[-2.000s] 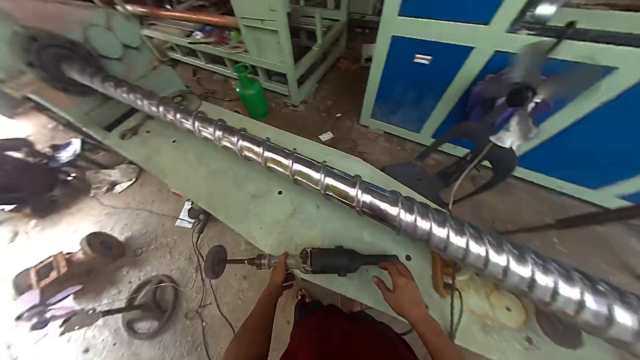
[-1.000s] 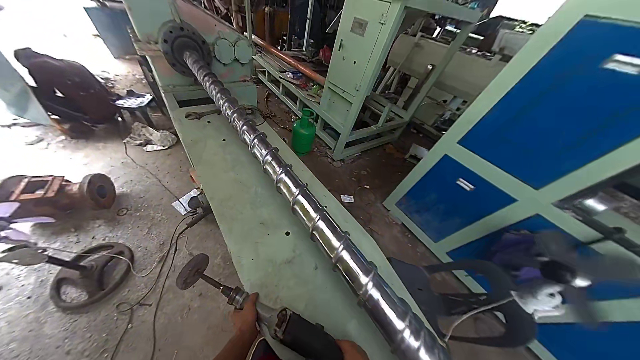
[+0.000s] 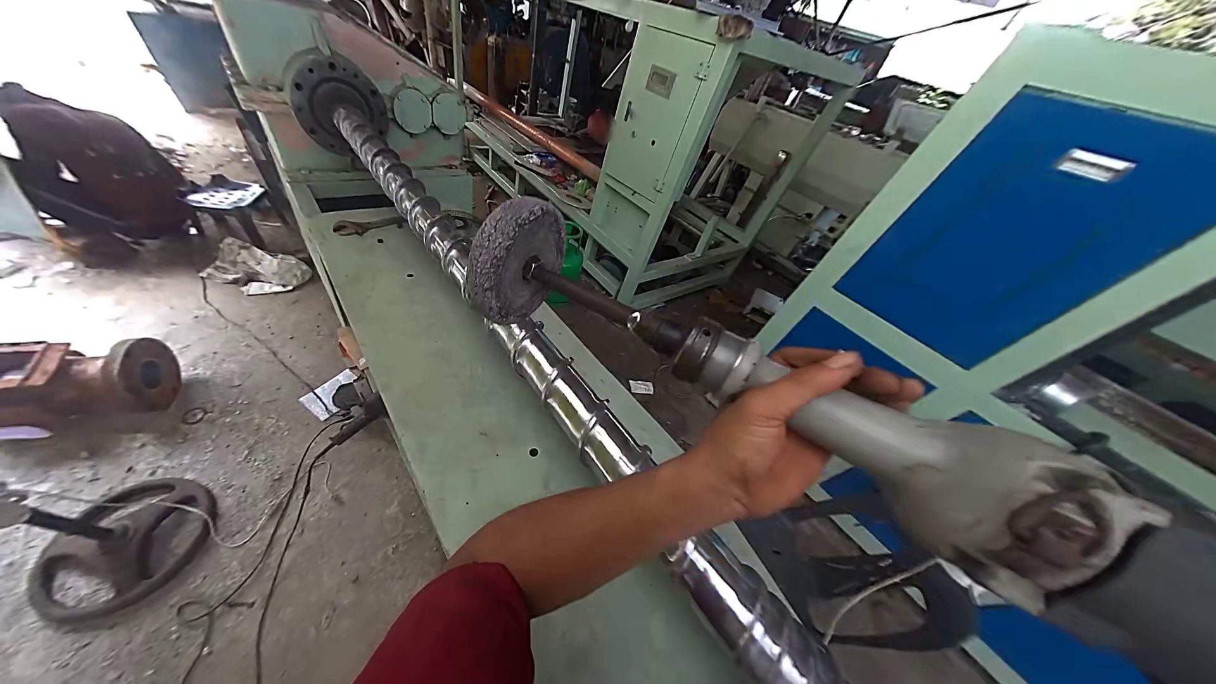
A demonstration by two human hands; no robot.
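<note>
My left hand (image 3: 774, 432) is wrapped around the grey metal neck of a straight grinder (image 3: 855, 427), in front of my face and above the bench. From its collet a dark spindle carries a thick, rough grey abrasive wheel (image 3: 513, 258), which overlaps a shiny steel extruder screw (image 3: 579, 408) in the view; whether they touch I cannot tell. The screw runs from a bolted round flange (image 3: 337, 100) diagonally over a green metal bed (image 3: 446, 380). My right hand is out of view, and the grinder's rear body runs off the right edge.
An open-end wrench (image 3: 366, 226) lies at the bed's far end. Cables (image 3: 285, 513), a handwheel-like round base (image 3: 123, 551) and a rusty flanged casting (image 3: 95, 375) are on the floor at left. A green frame with blue panels (image 3: 1026, 228) stands at right, a green cabinet (image 3: 655, 123) behind.
The grinder has been raised from low over the bed to up in front of the view, its wheel now over the screw. My right hand has gone out of view. The view has swung right.
</note>
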